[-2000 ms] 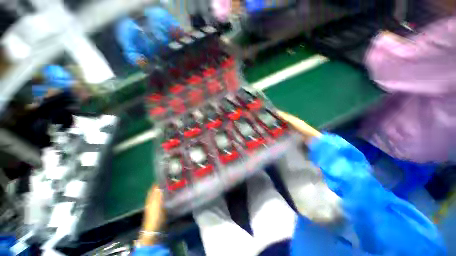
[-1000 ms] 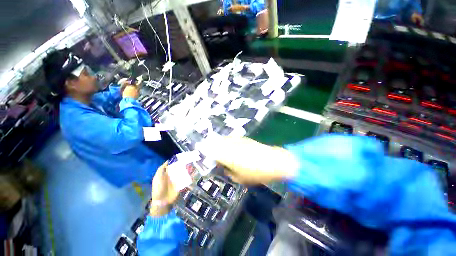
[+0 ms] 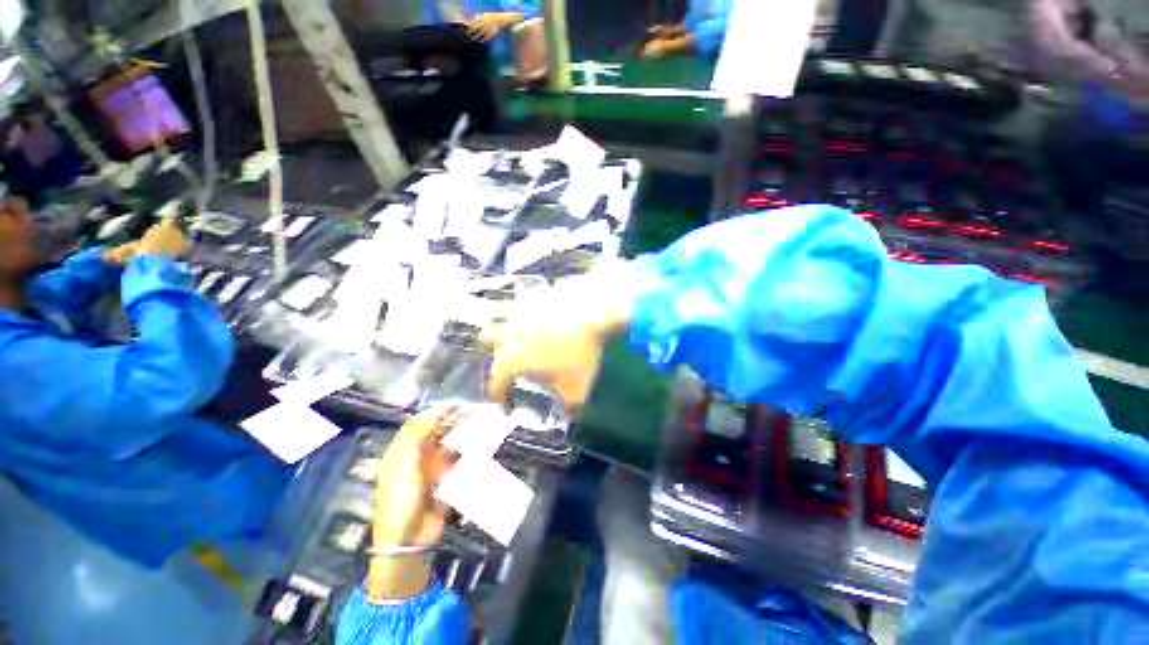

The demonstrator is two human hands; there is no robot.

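Note:
My left hand, with a thin band at the wrist, holds white label pieces at the lower centre. My right hand reaches over the near edge of a clear tray heaped with white paper pieces. Its fingers point down close to my left hand and are blurred; whether they grip anything is unclear. A stack of clear trays with red-edged black phones lies at the right, partly hidden by my right sleeve.
More red-edged phones lie beyond my right sleeve. A tray of dark phones is at lower left. A person in a blue smock works at the left. A white sheet hangs over the green surface at the back.
The view has turned right and down, so the coworker sits further left. My right hand is now bent downward at the heaped tray's near edge. My left hand still holds white pieces.

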